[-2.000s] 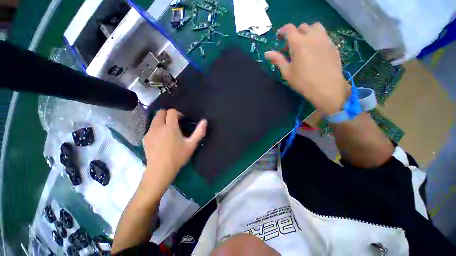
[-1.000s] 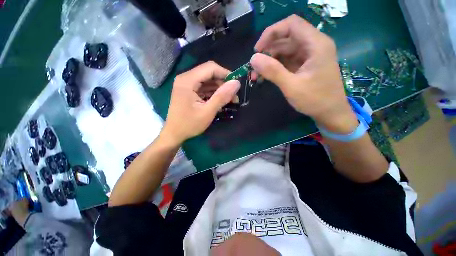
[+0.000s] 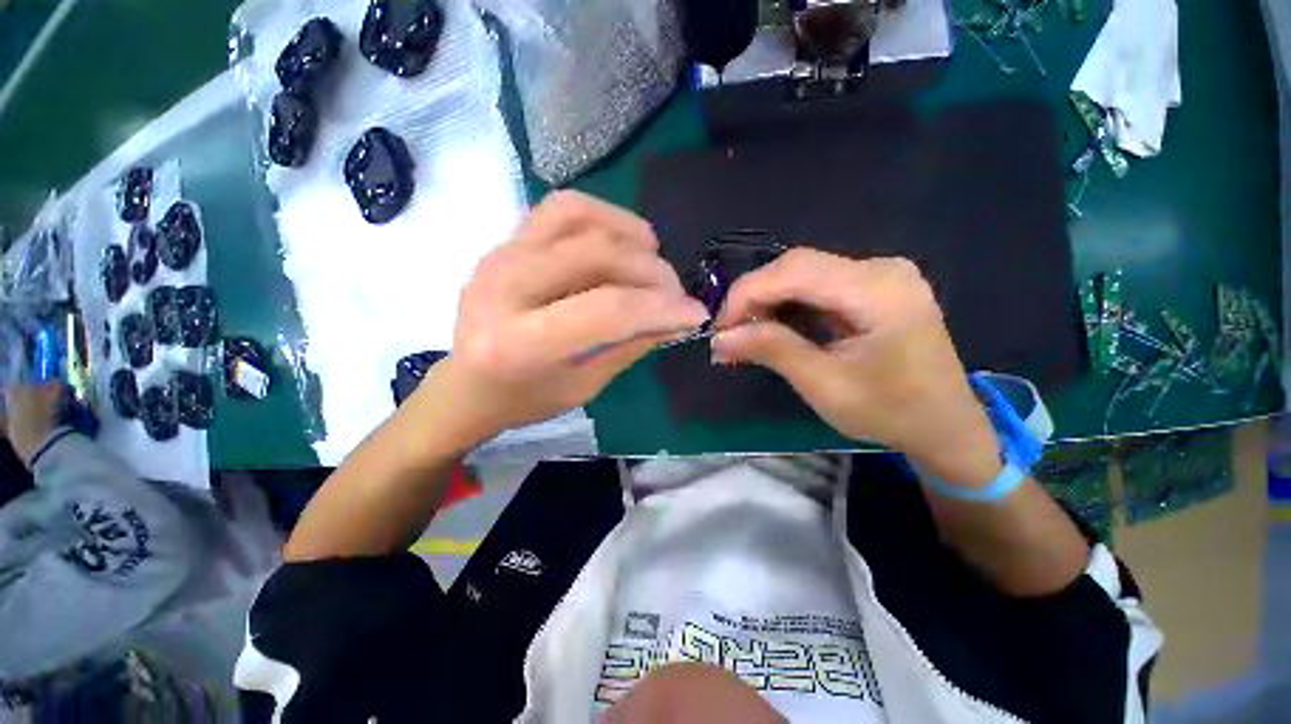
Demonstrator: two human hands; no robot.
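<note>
My left hand [image 3: 559,304] and my right hand [image 3: 864,333] meet at the fingertips over the black work mat [image 3: 963,212]. They pinch a thin strip [image 3: 623,344] between them; it looks like the circuit board seen edge-on or a lead wire, and the fingers hide most of it. A black glossy housing [image 3: 729,258] shows just behind the fingertips, partly covered by them. I cannot tell whether the strip touches it.
Black housings [image 3: 380,174] lie on the white foam sheet [image 3: 340,276] at left. The screw feeder [image 3: 906,43], screw bag [image 3: 602,85] and black screwdriver end [image 3: 719,28] are at the top. Loose boards [image 3: 1133,340] and a white cloth [image 3: 1133,71] lie right. Another person's sleeve [image 3: 85,552] is far left.
The view has turned and shifted. My hands have come together from holding the green board up between them, and my right fingertips now meet my left at a thin strip near the housing.
</note>
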